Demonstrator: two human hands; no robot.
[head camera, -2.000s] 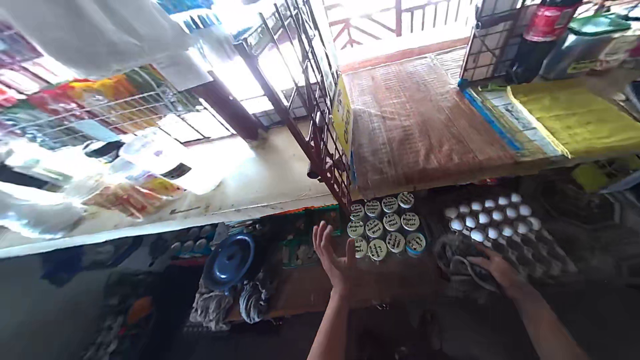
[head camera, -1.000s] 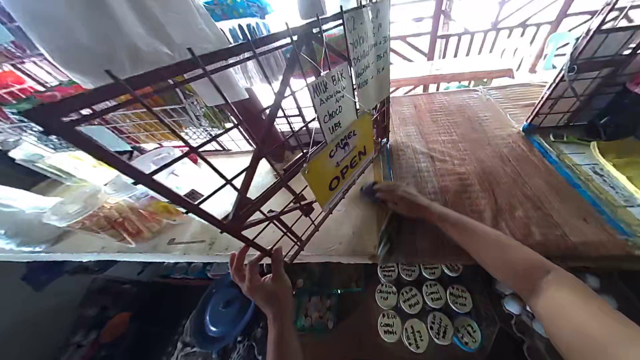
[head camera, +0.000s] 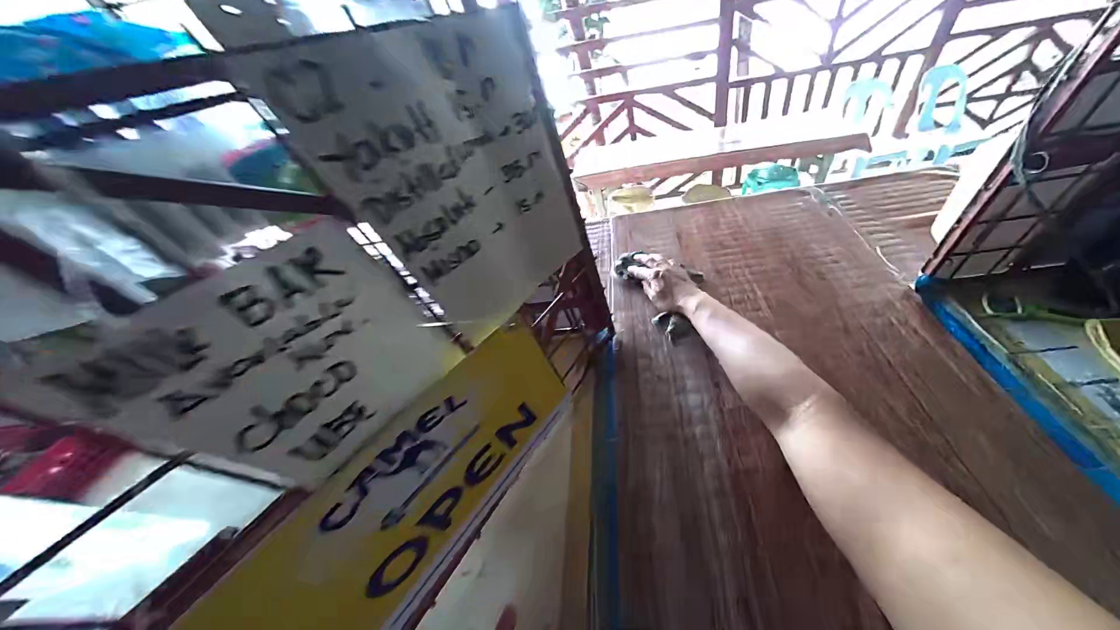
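Observation:
My right hand (head camera: 662, 280) presses a dark cloth (head camera: 674, 326) onto the brown wood-patterned counter (head camera: 744, 394), near its far left corner. The cloth sticks out below and beside the fingers. Left of that hand stands a metal grille door (head camera: 599, 289) with white handwritten signs (head camera: 437, 166) and a yellow sign (head camera: 411, 490) on it. Of my left hand only what seems a fingertip (head camera: 506, 618) shows at the bottom edge, below the yellow sign; its grip cannot be made out.
Blue edging (head camera: 605, 490) runs along the counter's left side. At the right is another metal grille (head camera: 1006, 201) above a blue-edged shelf (head camera: 1015, 376). Beyond the counter stand a wooden table (head camera: 726, 157), light blue plastic chairs (head camera: 943, 101) and a slatted railing (head camera: 814, 96).
My right hand, over the egg tray at first, has moved with the cloth to the counter and then farther out along it. The view has moved much closer to the signs and counter.

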